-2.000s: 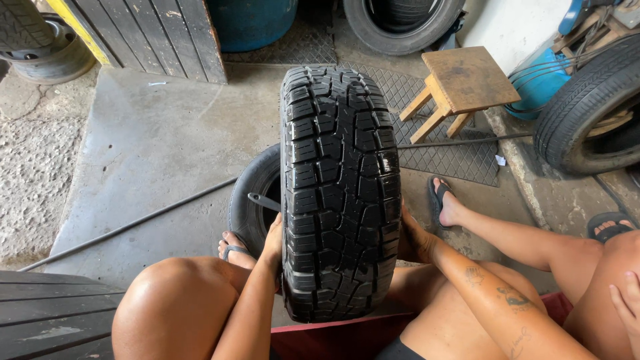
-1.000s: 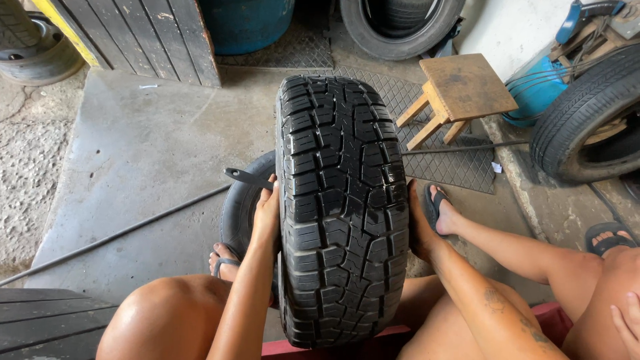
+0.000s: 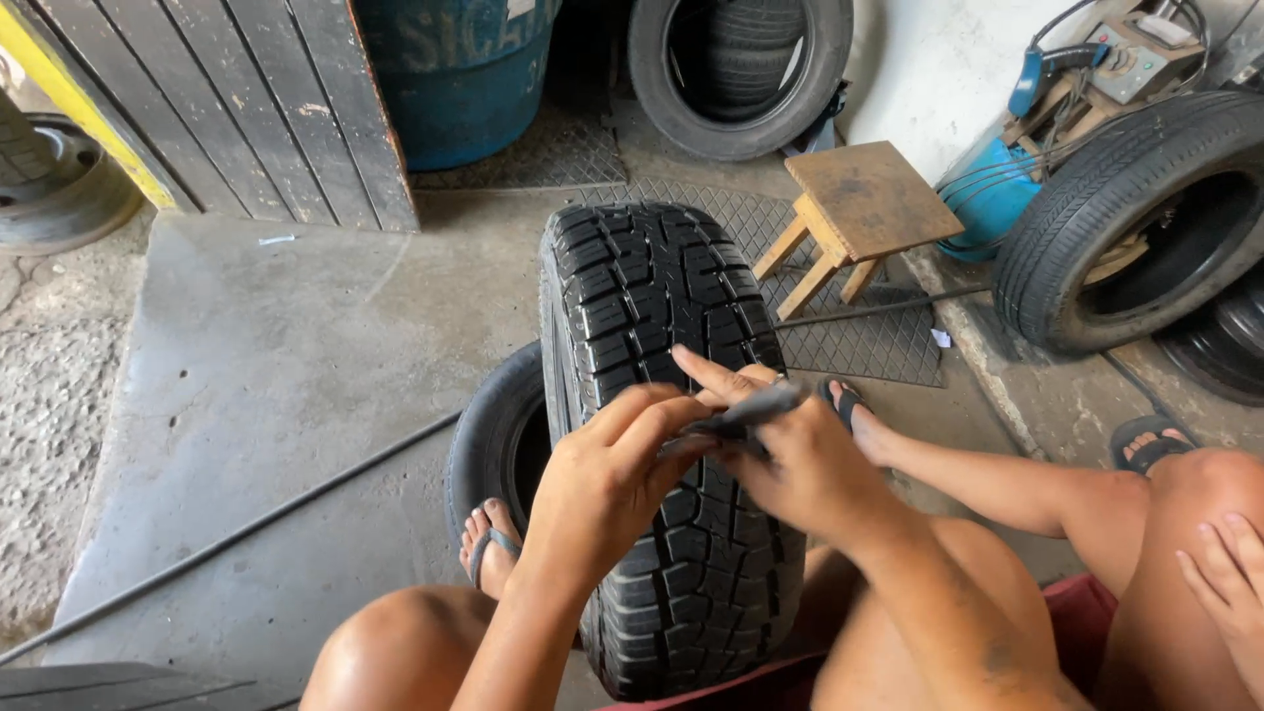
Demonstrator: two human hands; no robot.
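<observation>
A black off-road tire (image 3: 671, 296) stands upright between my knees, its wet-looking tread facing me. Above the tread my two hands meet over a dark, blurred object (image 3: 746, 413), perhaps the handled tool seen earlier. My left hand (image 3: 622, 444) pinches its near end with the fingers. My right hand (image 3: 800, 454) closes around its other end, the index finger stretched out over the tread. Motion blur hides the exact shape of the object. A second tire (image 3: 484, 434) lies on the floor behind the upright one, partly covered by it.
A wooden stool (image 3: 874, 197) stands on a textured mat beyond the tire. More tires (image 3: 1126, 217) lean at the right near a blue container (image 3: 987, 197). A blue barrel (image 3: 459, 79) is at the back. A hose or rod (image 3: 267, 518) crosses the floor. A person's leg (image 3: 1007, 484) extends from the right.
Both hands have left the sides of the tire and come together above its tread. The dark tool stuck out beside my left hand in the earlier frames.
</observation>
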